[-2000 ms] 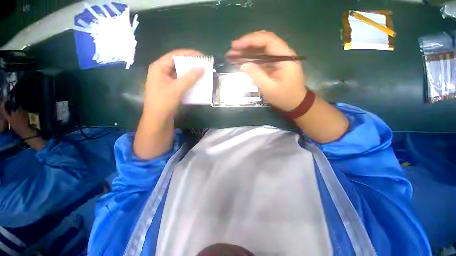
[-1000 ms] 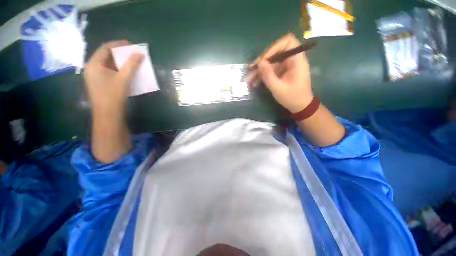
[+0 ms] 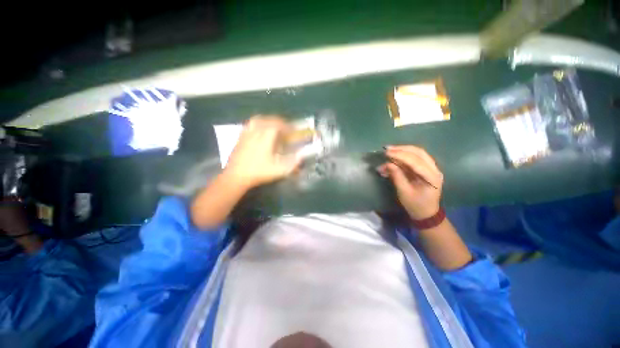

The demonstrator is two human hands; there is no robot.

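Observation:
My left hand (image 3: 262, 155), blurred, is closed on the near end of a silver-white phone body (image 3: 311, 144), left of centre over the mat. An orange-brown strip (image 3: 298, 136) shows across the phone body beside my fingers. A white pad (image 3: 226, 141) lies left of the phone body, partly hidden behind my left hand. My right hand (image 3: 413, 178), with a dark red wristband, is to the right, apart from the phone body. Its fingers are closed on a thin dark stick, mostly hidden and blurred. A stack of flex cables (image 3: 420, 104) lies beyond my right hand.
White strips (image 3: 155, 122) lie on a blue card (image 3: 122, 133) at the left. Bagged flex cables (image 3: 520, 130) and a crumpled plastic bag (image 3: 563, 105) lie at the right. A white rail (image 3: 306, 62) crosses behind; a long pale blurred object (image 3: 527, 24) is beyond. Another person's sleeve shows at each side.
My left hand has let go of the pad and taken hold of the phone body. My right hand has moved away from it. The slanted orange strip is gone from the stack. The view has shifted.

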